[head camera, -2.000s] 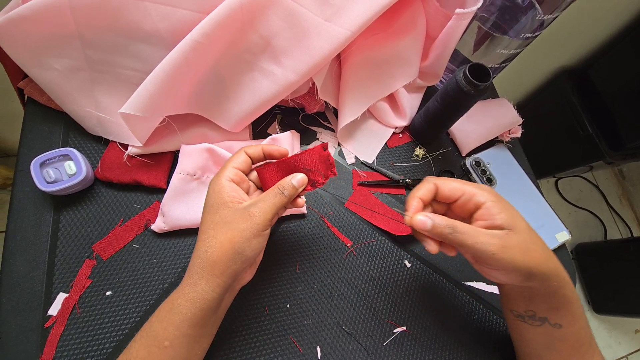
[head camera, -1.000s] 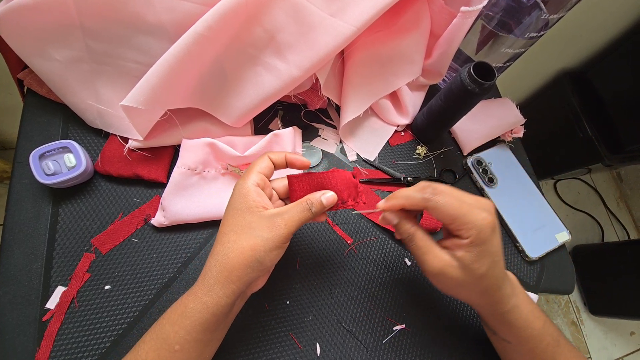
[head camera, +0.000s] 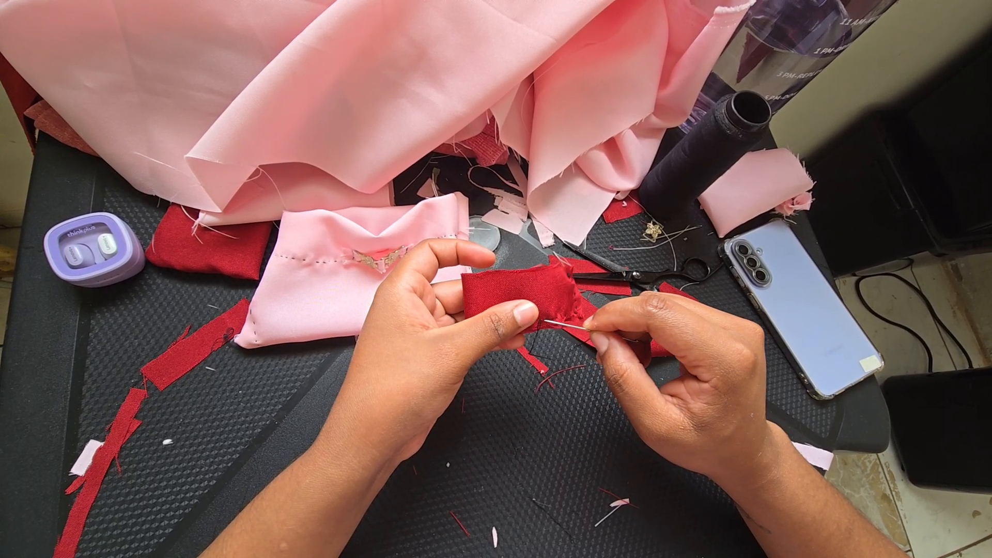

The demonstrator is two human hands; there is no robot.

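Note:
My left hand [head camera: 434, 333] pinches a small folded piece of red fabric [head camera: 515, 294] between thumb and fingers, its gathered, frayed edge facing right. My right hand [head camera: 690, 372] holds a sewing needle [head camera: 567, 324] between thumb and forefinger, the tip pointing left at the lower right corner of the red piece. Whether the tip has entered the cloth I cannot tell. Behind the hands lie black-handled scissors [head camera: 666, 275] among red scraps. A pink fabric pouch [head camera: 310, 287] with a stitched line rests behind my left hand.
Pink cloth [head camera: 310, 85] is heaped at the back. A black thread cone [head camera: 701, 159], a clear bottle [head camera: 783, 46] and a folded pink piece [head camera: 756, 190] stand or lie back right. A phone [head camera: 806, 310] lies right, an earbud case [head camera: 93, 248] left, near a red pouch [head camera: 209, 244] and red strips [head camera: 194, 345].
My right hand, farther right two seconds ago, has moved left to the red piece with the needle. My left hand has shifted slightly right with the fabric.

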